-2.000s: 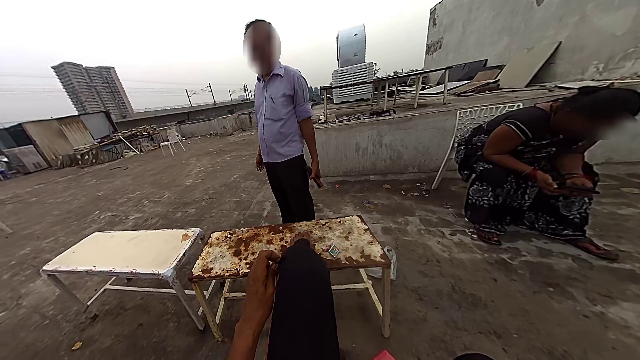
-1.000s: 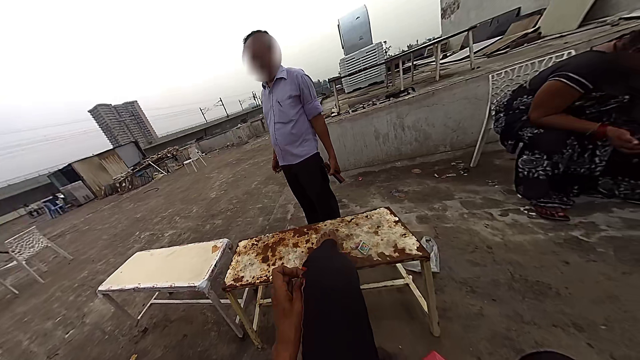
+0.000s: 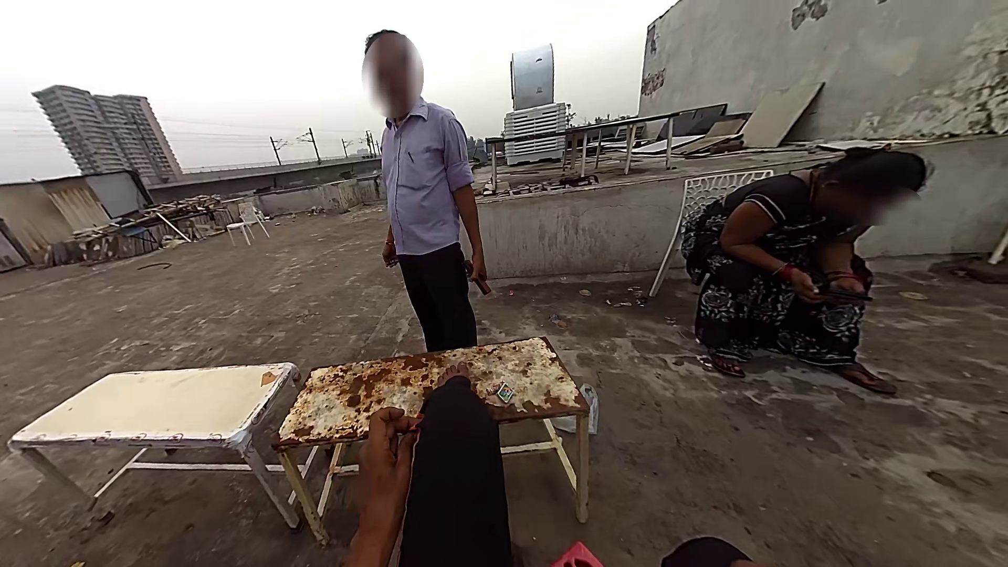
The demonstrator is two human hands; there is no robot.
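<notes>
My left hand (image 3: pixel 387 461) is at the left side of my dark-trousered leg (image 3: pixel 458 480), its fingertips pinched near the trouser seam; whether they grip cloth or some small item cannot be made out. My bare foot (image 3: pixel 455 372) rests on a rusty metal-topped bench (image 3: pixel 354 394). Right of the leg, a small colourful packet (image 3: pixel 505 392) lies on that bench top. My right hand is not in view. A red object (image 3: pixel 577 556) shows at the bottom edge, with a dark rounded shape beside it.
A cream-topped bench (image 3: pixel 150 405) stands at the left. Behind the rusty bench stands a person in a lilac shirt (image 3: pixel 425 181). Another person (image 3: pixel 780 268) sits bent over on a white chair at the right. A plastic bag (image 3: pixel 589 409) lies beside the rusty bench's right end.
The view has turned and levelled. My left hand stays beside my leg on the rusty bench throughout. Nothing else has plainly moved.
</notes>
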